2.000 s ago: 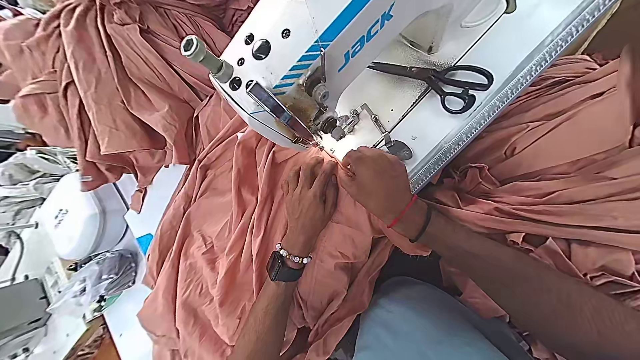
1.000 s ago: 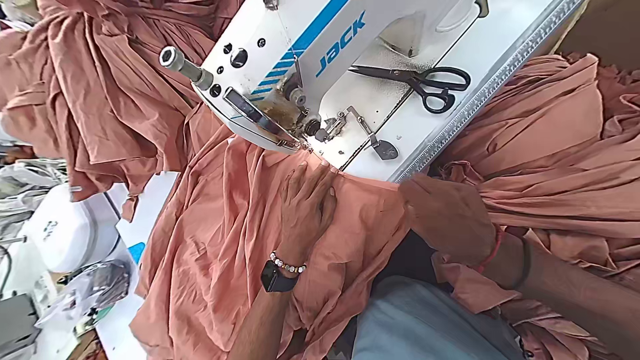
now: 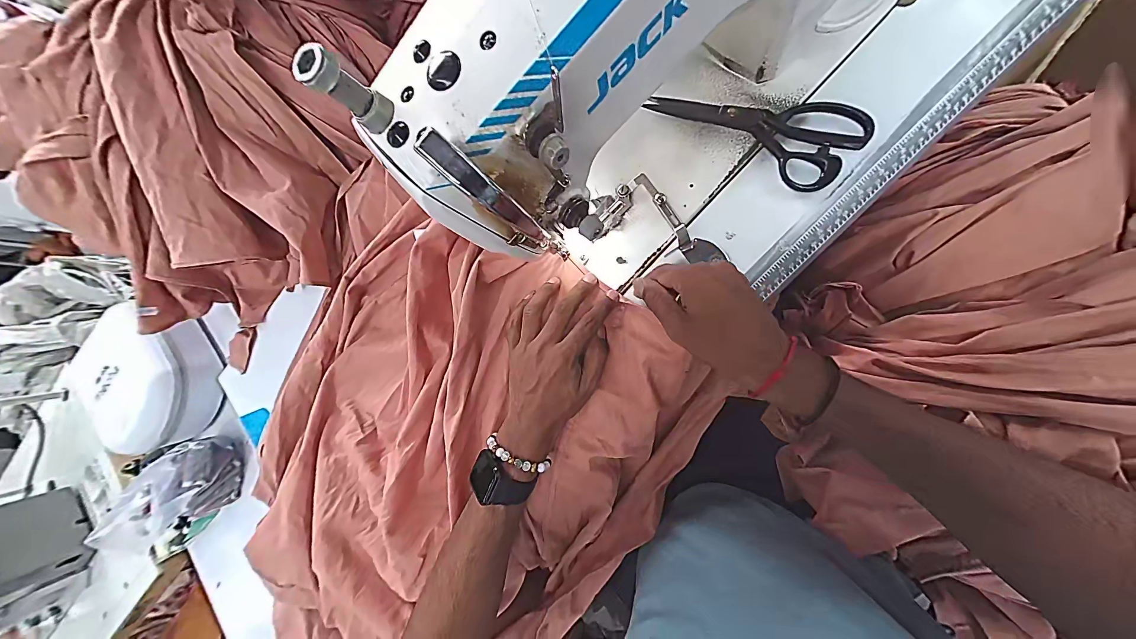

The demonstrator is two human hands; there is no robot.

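Note:
A white Jack sewing machine [image 3: 497, 98] stands at the top of the head view, its lit needle area over the edge of salmon-pink fabric [image 3: 382, 382]. Just below the needle, my left hand [image 3: 559, 355] lies on the fabric with its fingers spread, a beaded bracelet and a smartwatch [image 3: 497, 479] on the wrist. My right hand [image 3: 710, 319] pinches the fabric's edge to the right of the needle, beside a metal guide attachment [image 3: 661, 209]. Its grasping fingertips are partly hidden. Black-handled scissors [image 3: 772, 129] rest on the machine bed behind it.
A measuring tape strip [image 3: 896, 151] runs along the table's front edge. More salmon-pink fabric hangs in a pile [image 3: 177, 133] at upper left and another [image 3: 1003, 284] at right. A second white machine [image 3: 133, 382] and a clear plastic bag [image 3: 186, 488] are at left.
My right hand first moved right along the fabric's edge, away from the needle, and is now back nearer to it. My left hand stays on the fabric below the needle.

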